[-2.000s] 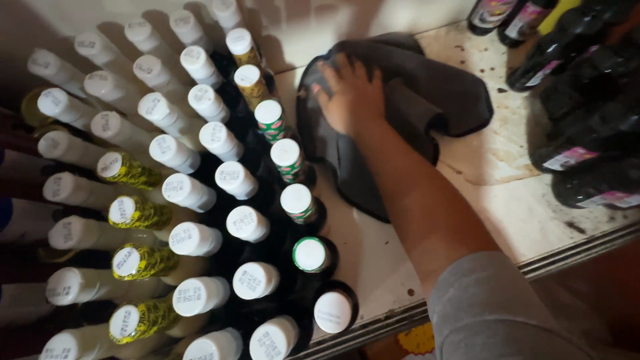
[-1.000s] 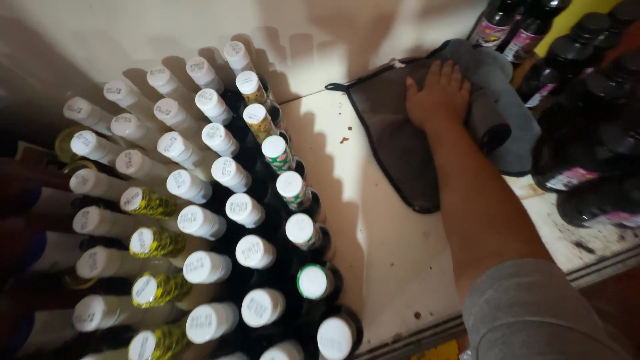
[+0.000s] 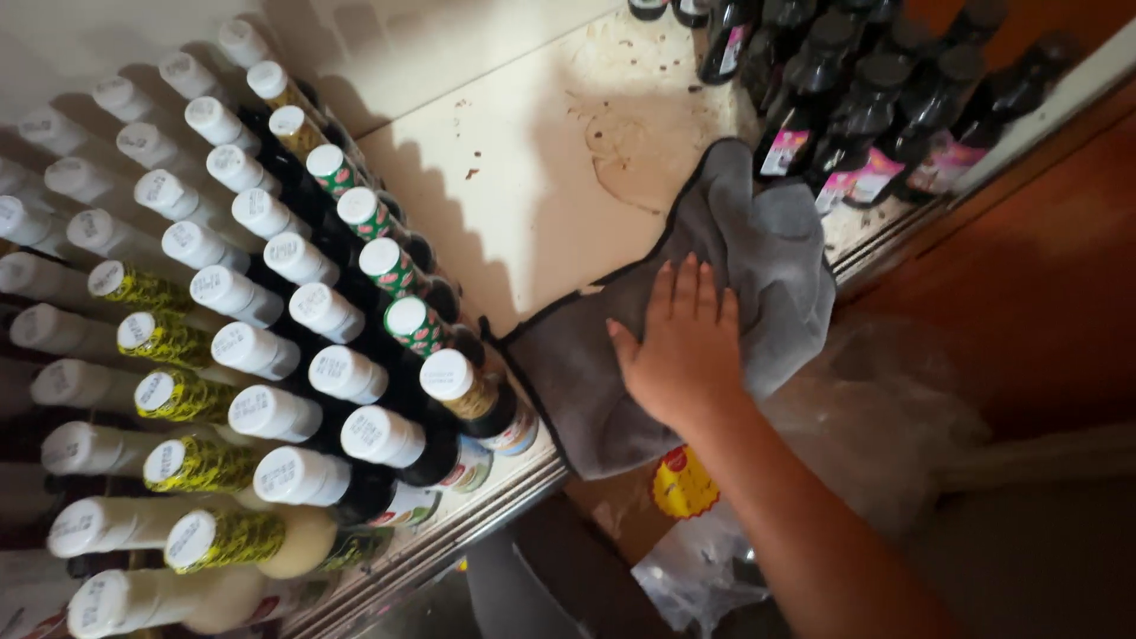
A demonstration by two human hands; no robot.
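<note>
My right hand [image 3: 688, 355] lies flat, palm down and fingers spread, on a grey cloth with black edging [image 3: 603, 373]. The cloth covers the front part of a white shelf [image 3: 497, 186] and hangs over its front edge. A corner of it reaches the nearest bottles on the left. Brown stains and small dark specks mark the shelf surface behind the cloth. My left hand is out of view.
Many bottles with white caps [image 3: 324, 311] stand in rows on the left, some with yellow-patterned necks [image 3: 191, 395]. Dark bottles with black caps [image 3: 825, 53] stand at the back right. Below the shelf edge are clear plastic wrapping [image 3: 701, 568] and a yellow label [image 3: 685, 484].
My right hand and the cloth have moved from the back of the shelf to its front edge. Stained shelf surface that the cloth covered a second ago now shows.
</note>
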